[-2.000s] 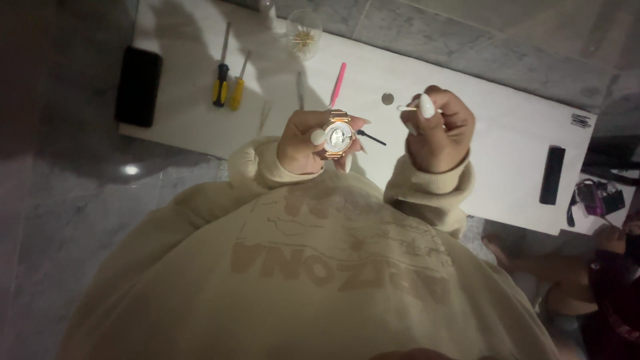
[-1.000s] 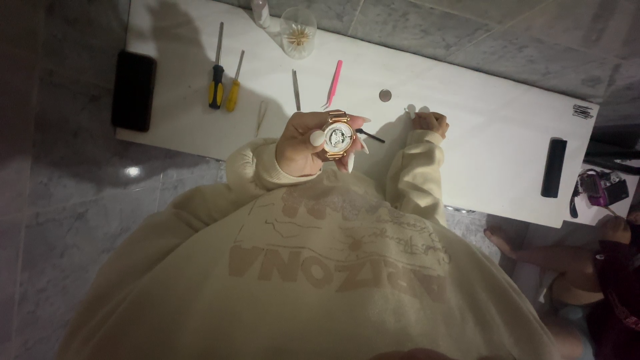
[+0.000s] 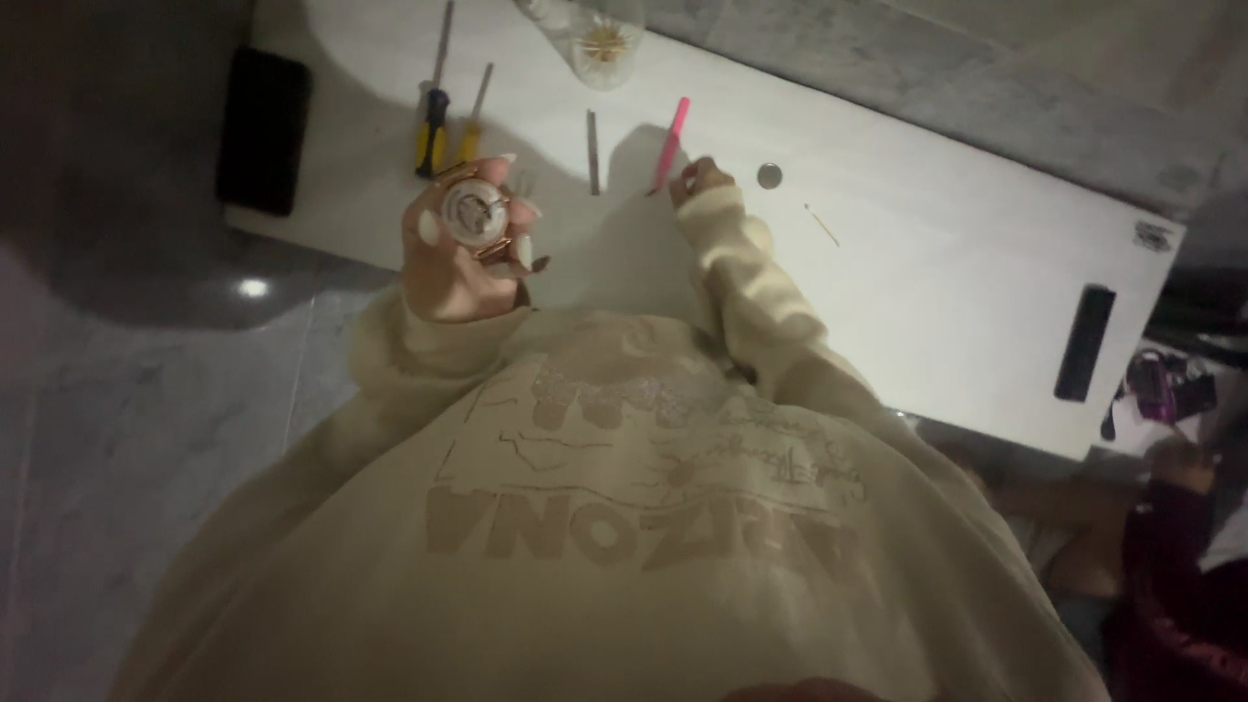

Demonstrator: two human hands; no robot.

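Observation:
My left hand (image 3: 453, 258) holds a wristwatch (image 3: 475, 213), its round case turned up with the inner works showing and gold-coloured band parts at both ends. A dark, thin-ended thing sticks out under the fingers of that hand. On the white table my right hand (image 3: 700, 179) rests beside the lower end of pink tweezers (image 3: 673, 141); whether its fingers touch or grip them is unclear. Right of this hand lie a round button cell (image 3: 769, 175) and a thin wooden stick (image 3: 822, 224). A thin grey metal strip (image 3: 594, 153) lies left of the tweezers.
Two screwdrivers with yellow handles, one larger (image 3: 432, 134) and one smaller (image 3: 471, 139), lie beyond my left hand. A black phone (image 3: 263, 132) is at the table's left end. A clear cup (image 3: 604, 49) holds wooden sticks. A black case (image 3: 1084, 343) lies right, near another person (image 3: 1180, 565).
My left hand has moved left with the watch. My right hand, which held a thin white stick two seconds ago, is now beside the pink tweezers, and a thin stick lies on the table.

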